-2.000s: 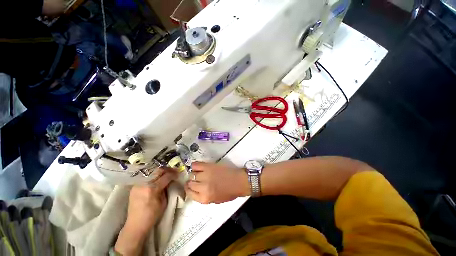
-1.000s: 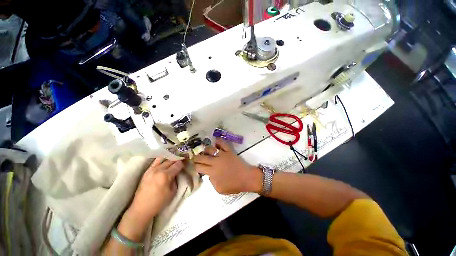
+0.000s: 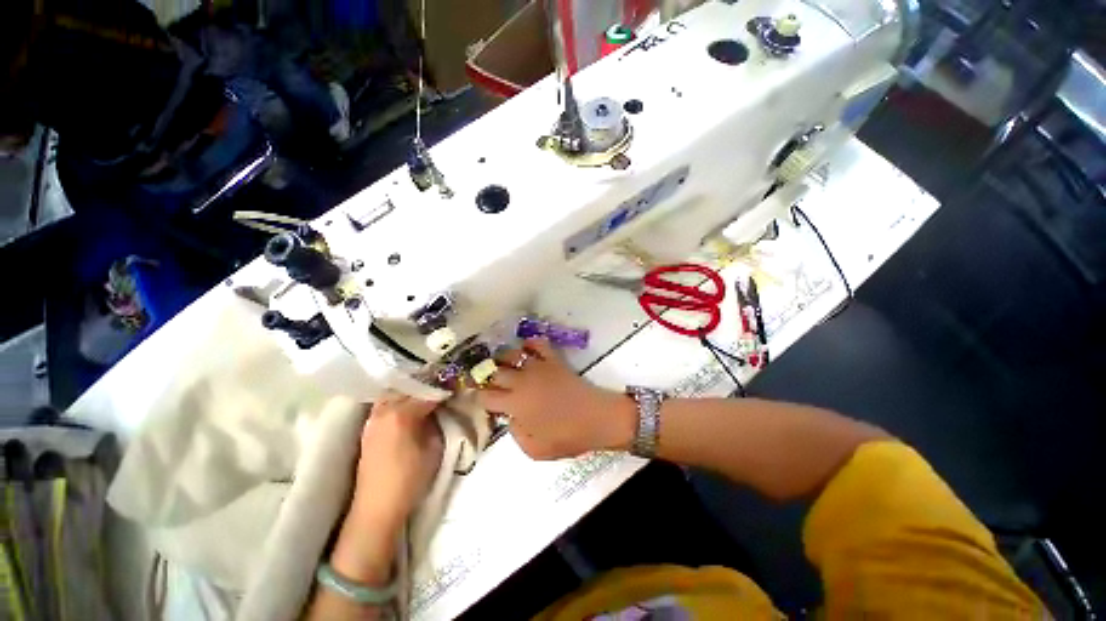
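A beige fabric panel (image 3: 231, 425) lies bunched on the white table, its edge running to the needle area of the sewing machine (image 3: 509, 243). My left hand (image 3: 400, 451) has its fingertips on the fabric just left of the presser foot (image 3: 467, 366) and pinches its edge. My right hand (image 3: 552, 406), with a ring and a metal watch, is right of the presser foot, its fingers bent down at the fabric beside it. The fingertips and the needle are partly hidden, so its grip is unclear.
Red-handled scissors (image 3: 682, 300), a purple item (image 3: 553, 332) and thin black and red tools (image 3: 752, 322) lie right of the needle. A black cable (image 3: 837, 261) curves at the table's right. A bundle of grey-beige pieces (image 3: 55, 522) with yellow lines is at left.
The view has shifted. Compared with two seconds ago, more fabric is spread left of and behind the needle. My left hand is more upright beside the foot; my right fingers are closer to it.
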